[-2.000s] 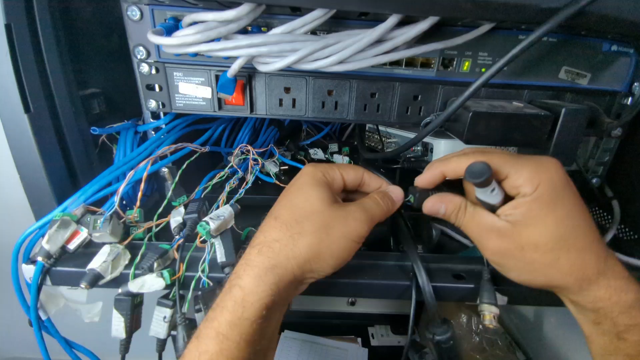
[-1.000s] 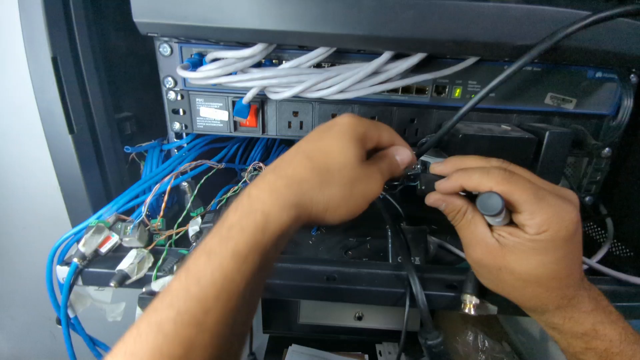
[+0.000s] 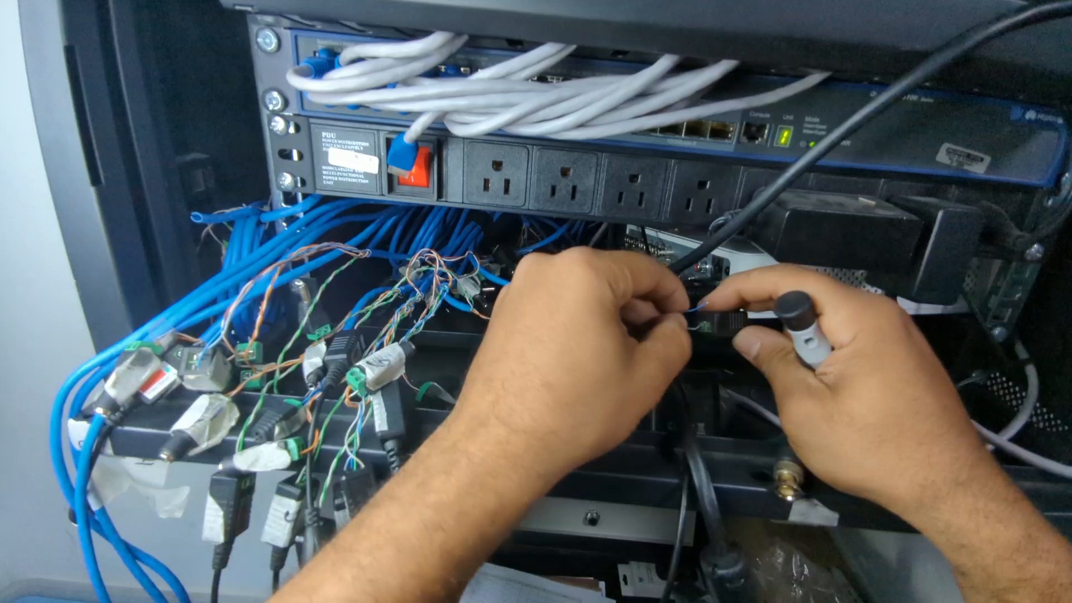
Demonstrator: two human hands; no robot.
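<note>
My left hand is in the middle, its thumb and fingertips pinched on thin wires, one of them blue. Just right of it, my right hand holds a small black connector between thumb and fingers; its details are partly hidden. A small screwdriver with a grey and black handle is tucked between the fingers of that hand, its shaft out of sight. To the left hang taped video balun connectors with green terminals, joined to twisted coloured wires.
Above are a network switch with grey patch cables and a power strip with a red switch. A thick black cable crosses at right. Blue cables run down the left. A metal shelf edge lies under my hands, with a BNC connector.
My left hand has moved lower and no longer covers the power strip outlets as it did a second ago. The wires at its fingertips now show. My right hand still holds connector and screwdriver.
</note>
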